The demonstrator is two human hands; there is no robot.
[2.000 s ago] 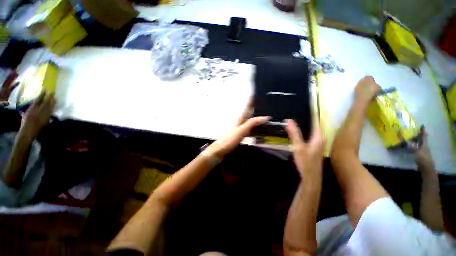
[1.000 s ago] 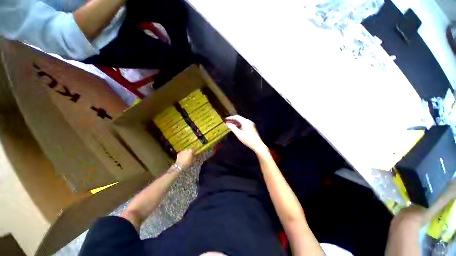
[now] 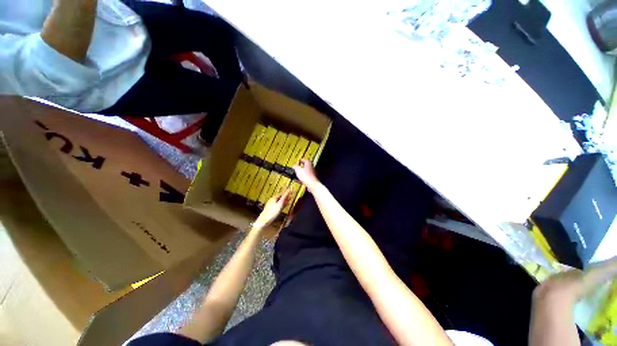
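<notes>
A brown shipping carton (image 3: 233, 132) stands open below the table's edge. Yellow printed boxes (image 3: 252, 181) stand in it in two rows, with a dark band between the rows. My left hand (image 3: 274, 207) is at the near end of the boxes, fingers on the yellow edges. My right hand (image 3: 306, 173) reaches over the right side of the boxes near the dark band. Both hands are small and blurred, and I cannot tell if either grips a box.
A larger carton with black print (image 3: 111, 159) is at left. A seated person's sleeve (image 3: 74, 78) is at upper left. The white table (image 3: 379, 88) bears loose accessories (image 3: 473, 57), a black mat (image 3: 561, 88) and a black inner box (image 3: 592, 206). Another person's arm (image 3: 556, 304) is at lower right.
The view has swung from the table down to the carton. My hands have left the black box on the table. Since a second ago, they have moved from the carton's near side onto the yellow boxes.
</notes>
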